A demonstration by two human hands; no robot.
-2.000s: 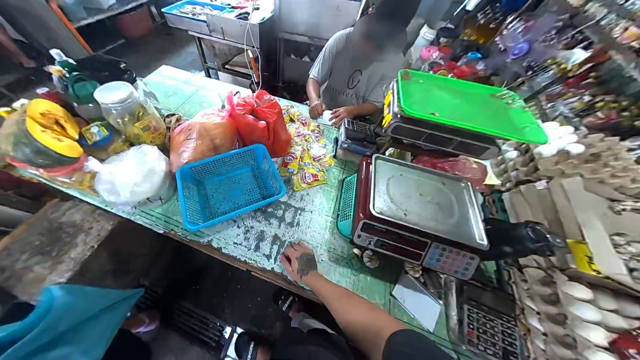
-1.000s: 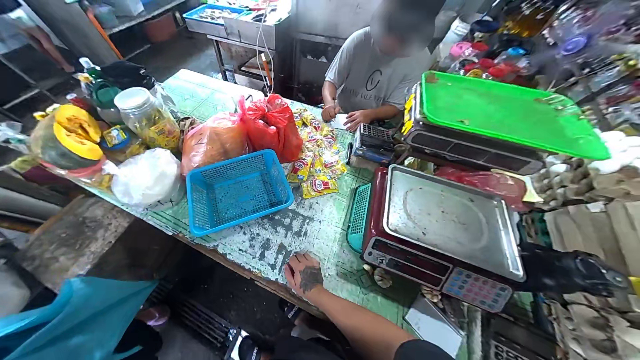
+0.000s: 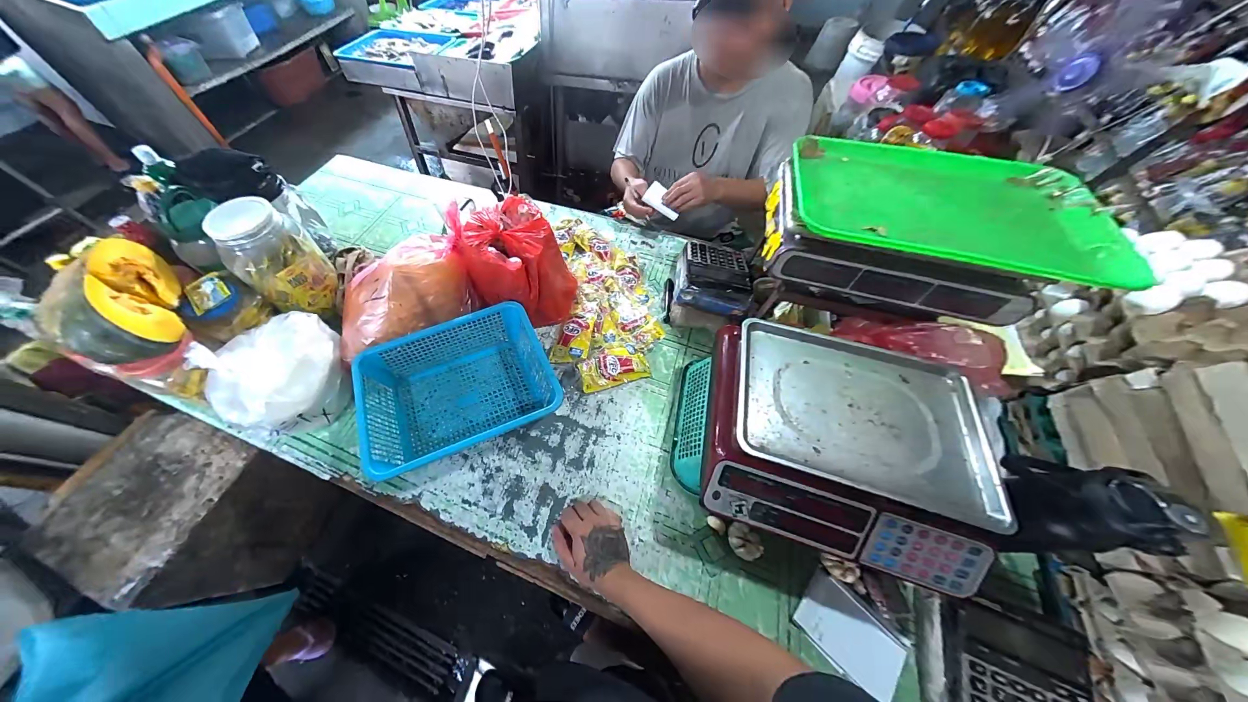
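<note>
My right hand [image 3: 591,542] rests palm down at the near edge of the worn green tabletop [image 3: 585,448], thumb apart and nothing held. My left hand is out of view. Beyond the right hand, to the left, stands a blue plastic basket [image 3: 453,390], holding nothing. Yellow and red sachets [image 3: 612,317] lie in a pile behind it, beside a tied red plastic bag [image 3: 517,258]. To the hand's right, a red digital scale [image 3: 790,507] carries a metal tray [image 3: 858,419]. Several garlic bulbs [image 3: 744,541] lie by the scale's front.
Across the table a person [image 3: 717,127] holds a white paper [image 3: 660,200]. A cut squash [image 3: 112,302], a clear jar [image 3: 263,249] and a white bag [image 3: 273,370] occupy the left end. On the right are a green tray [image 3: 955,210], egg cartons [image 3: 1141,429] and a calculator [image 3: 1024,643].
The view has shifted somewhat. My right hand stays at the table's near edge, and the basket, bags and scale keep their places.
</note>
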